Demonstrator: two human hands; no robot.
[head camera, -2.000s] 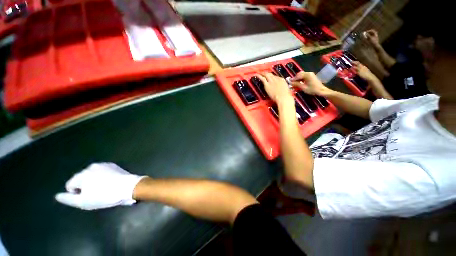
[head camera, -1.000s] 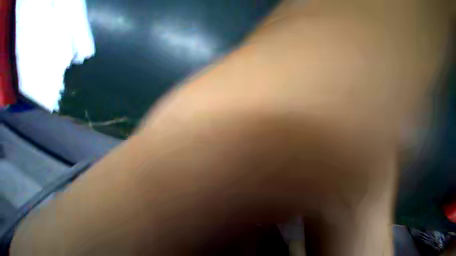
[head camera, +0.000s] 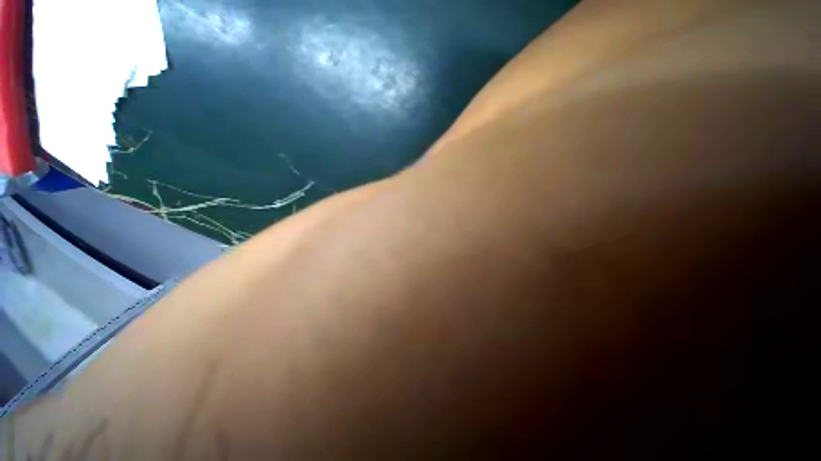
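Observation:
Bare skin of a hand or arm, very close to the lens, fills most of the view from lower left to upper right. No fingers or fingertips show, so its side and any grasp cannot be told. No gloved hand is in view. A stack of white empty sleeves with a stepped edge lies on the dark green bench at the upper left. The bare skin does not touch the sleeves in view.
A red tray edge stands at the far left beside the sleeves. Thin pale loose threads lie near the bench edge. A grey rail or frame runs below the bench at left. The skin hides the rest.
The view has swung away from the coworker and filled tray. The white-gloved hand has left the picture. Bare skin now blocks most of it, covering more at the right than one second ago.

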